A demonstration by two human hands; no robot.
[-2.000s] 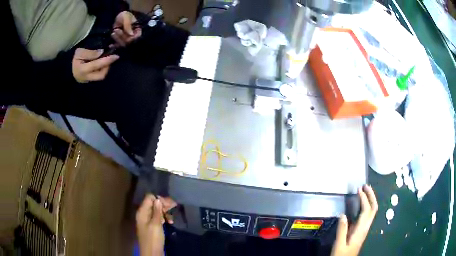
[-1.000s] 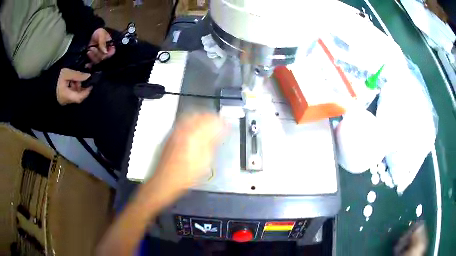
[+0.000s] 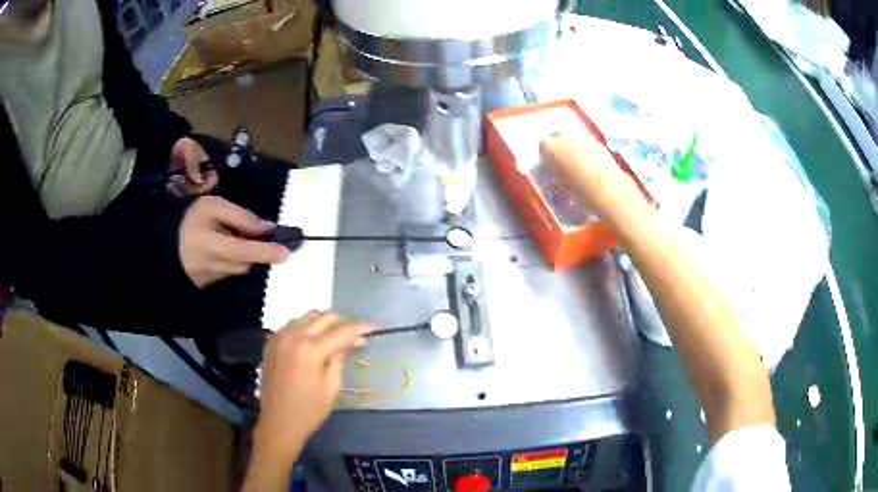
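Note:
My left hand (image 3: 304,375) holds a stem assembly near the front left of the base plate; its white disc (image 3: 444,325) lies just left of the slotted clamp bar (image 3: 473,312). Its head is hidden in my hand. My right hand (image 3: 587,175) reaches into the orange box (image 3: 567,247); its fingertips are blurred, and whether they hold anything cannot be seen. A second stem (image 3: 356,237) lies across the plate, its disc (image 3: 459,237) at the nest block (image 3: 430,259) below the horn (image 3: 455,188). A coworker's hand (image 3: 227,242) holds its black head.
The machine head (image 3: 443,29) is above the plate. A white support pad (image 3: 312,207) lies along the plate's left side. Yellow loops (image 3: 383,382) lie near the front. A white crumpled piece (image 3: 393,152) is behind. A carton of black stems (image 3: 144,423) is lower left. A green tip (image 3: 686,159) stands right.
My left hand now holds a stem over the plate. My right hand has moved from the right side into the orange box. The coworker's hand has reached to the stem at the nest.

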